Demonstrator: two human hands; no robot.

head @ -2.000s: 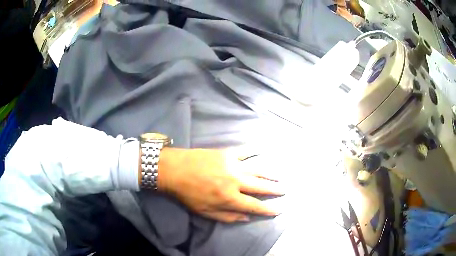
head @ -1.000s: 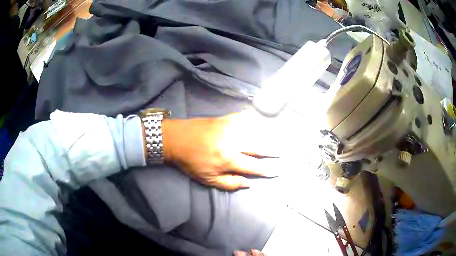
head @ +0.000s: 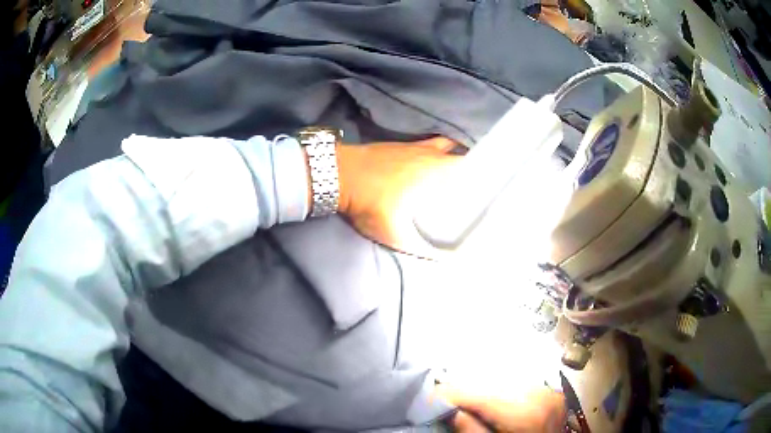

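A large grey cloth point(head: 254, 296) lies spread and folded under the cream sewing machine head point(head: 621, 182). My left hand point(head: 393, 194) lies on the cloth left of the lamp; its fingers are lost in the glare. My right hand point(head: 507, 410) is at the bottom, below the needle area, by the cloth's near edge. Glare washes out its upper part, and whether it pinches the cloth is unclear. The white lamp point(head: 490, 173) hangs over the work on a bent arm. The needle and presser foot are hidden in the glare.
Dark snips point(head: 573, 404) lie partly visible beside my right hand. Blue fluffy cloth point(head: 702, 412) is at the lower right. Clear plastic wrapping point(head: 72, 80) lies at the far left. Part of a person's hand point(head: 571, 10) shows at the top behind the grey cloth.
My left hand has moved up and right over the cloth, its fingers now in the glare. My right hand has come further into view from the bottom edge and beside the snips.
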